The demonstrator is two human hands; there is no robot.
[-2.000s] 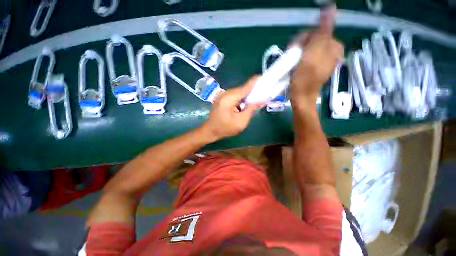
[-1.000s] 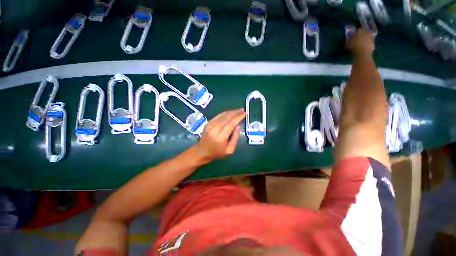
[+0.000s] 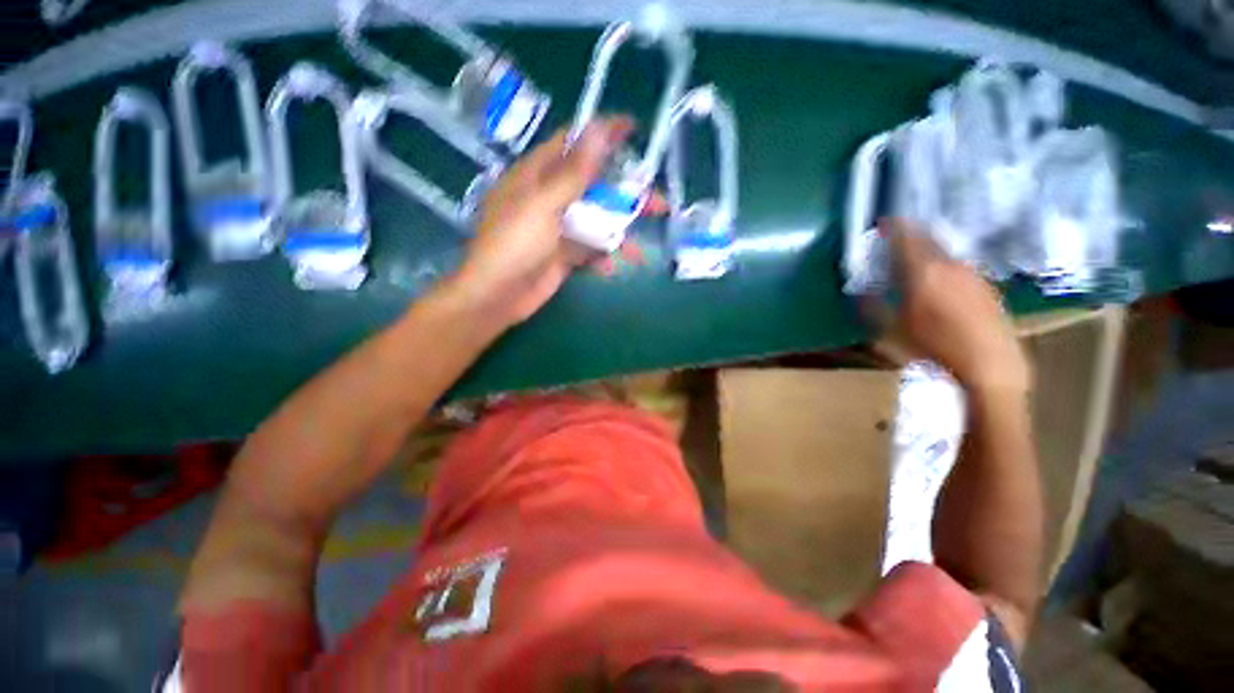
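Observation:
My left hand [image 3: 535,224] holds a blue-marked unit [image 3: 605,207] by its body end, its long loop pointing up and away over the green surface. Another blue-marked unit [image 3: 704,244] lies just right of it, loop pointing away. My right hand [image 3: 943,301] is blurred at the near edge of the piled plain white units [image 3: 1008,190]. Whether its fingers grip one cannot be told. A plain white unit [image 3: 869,217] stands out at the pile's left side.
Several blue-marked units [image 3: 322,244] lie in a row at left, two of them slanted. A pale strip [image 3: 798,16] crosses the far side of the green surface [image 3: 568,355]. An open carton [image 3: 798,467] with white parts [image 3: 924,447] is below the edge at right.
My left hand has lifted off the surface and now holds a blue-marked unit. My right hand has come back from beyond the pale strip to the white pile. The view has shifted.

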